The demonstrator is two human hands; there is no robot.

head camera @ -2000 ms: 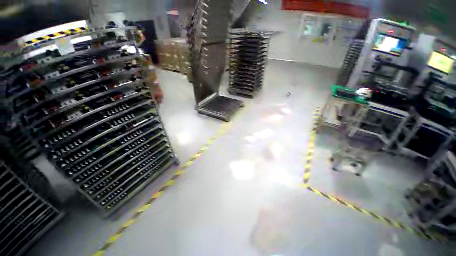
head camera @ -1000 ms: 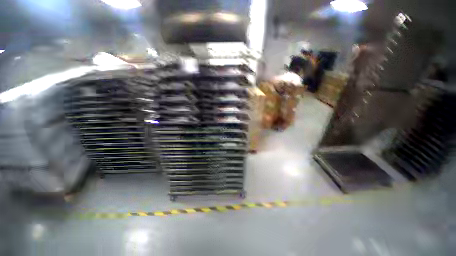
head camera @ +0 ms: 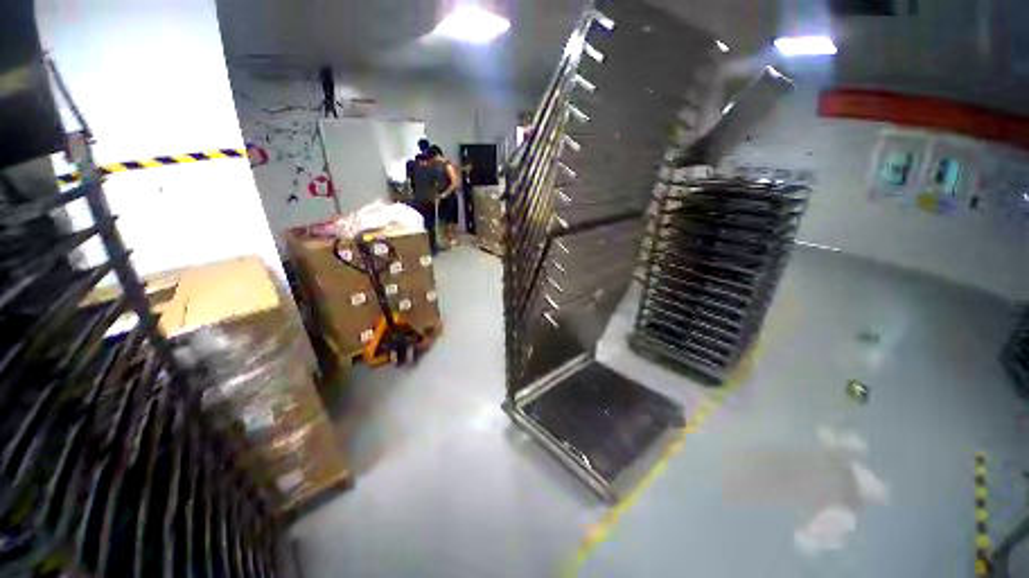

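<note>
Neither of my hands is in the picture. A tall metal rack trolley (head camera: 609, 215) stands nearest in front of me, with upright sheet panels, a slotted or pegged front edge and no boards that I can make out. Its low flat black platform (head camera: 598, 416) is close to the floor. A second rack trolley (head camera: 722, 265) with many closely stacked dark shelves stands just behind it to the right. Part of another shelved rack (head camera: 135, 452) fills the left edge, blurred and cut off.
Wrapped cartons (head camera: 254, 373) stand at the left on a pallet. More cartons (head camera: 423, 296) stand behind, with an orange pallet jack (head camera: 393, 339) at them. Two people (head camera: 434, 192) stand at the back. Yellow-black tape (head camera: 643, 480) runs along the floor by the platform.
The view swung left to the racks, then back right and closer to the tall trolley with the platform. Cartons, pallet jack and people now show more clearly.
</note>
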